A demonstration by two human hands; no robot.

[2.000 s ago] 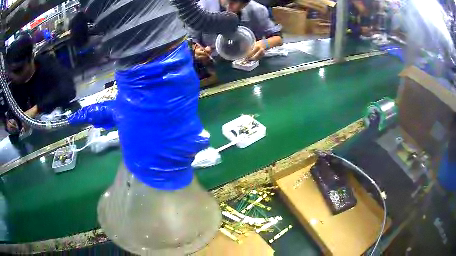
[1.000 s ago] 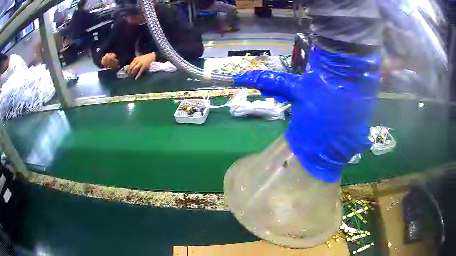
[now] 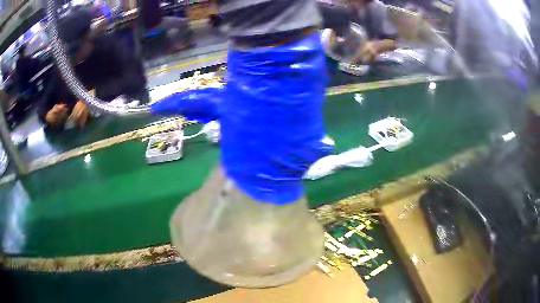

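Neither of my hands is in the picture. A cloudy funnel-shaped hood (image 3: 248,237) with a blue-wrapped neck hangs in front of me and hides part of the belt and bench. A white housing (image 3: 164,146) with small parts inside sits on the green belt left of the hood, its cord passing behind the blue wrap. Another white housing (image 3: 391,134) sits on the belt to the right, joined to a bagged white cord (image 3: 340,163). A cardboard pad (image 3: 337,289) lies below the hood.
Brass strips (image 3: 355,251) lie loosely piled right of the hood. A shallow cardboard tray (image 3: 408,242) holds a black block (image 3: 441,222), with a thin curved line beside it. A speckled rail (image 3: 95,260) edges the belt. People's hands (image 3: 68,113) show across the belt, blurred.
The view has swung left and then back right. The hood is again near the middle, and the right-hand housing, its bagged cord, the brass strips and the tray show more fully.
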